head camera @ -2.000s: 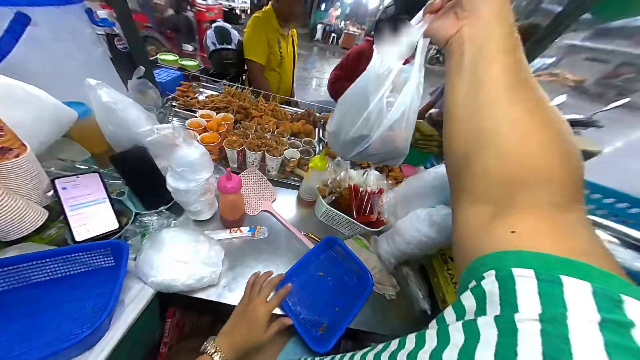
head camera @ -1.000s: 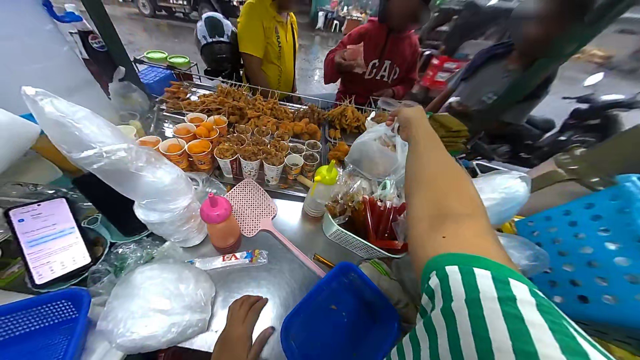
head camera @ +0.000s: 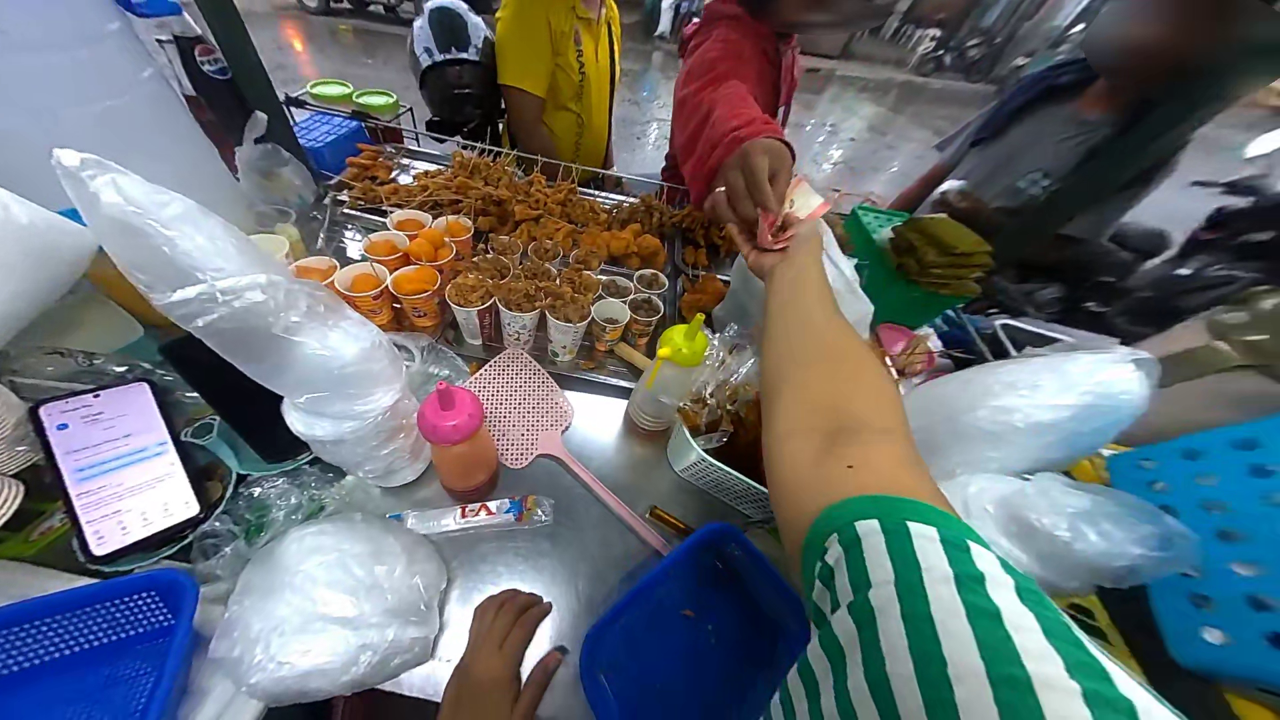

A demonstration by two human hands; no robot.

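My right hand (head camera: 775,250) is stretched out over the food trays, palm up, under the hand of a person in a red jacket (head camera: 752,185). Folded paper banknotes (head camera: 790,215) are between the two hands; whose fingers grip them is unclear. A white plastic bag (head camera: 842,285) shows behind my right wrist, partly hidden. My left hand (head camera: 500,650) rests empty on the steel counter (head camera: 560,570), fingers a little apart. It lies between a bundle of clear plastic bags (head camera: 330,605) and a blue plastic basin (head camera: 695,630).
Fried skewers (head camera: 480,190) and paper cups of fried food (head camera: 520,300) fill the trays ahead. Nearer are a pink-capped sauce bottle (head camera: 458,445), a yellow-capped bottle (head camera: 668,375), a pink fly swatter (head camera: 520,400) and a white basket (head camera: 715,475). A phone (head camera: 118,468) stands at left.
My right hand held up a filled plastic bag in the earlier frames; now it meets the hand of the person in red at the banknotes. My left hand stays low at the counter.
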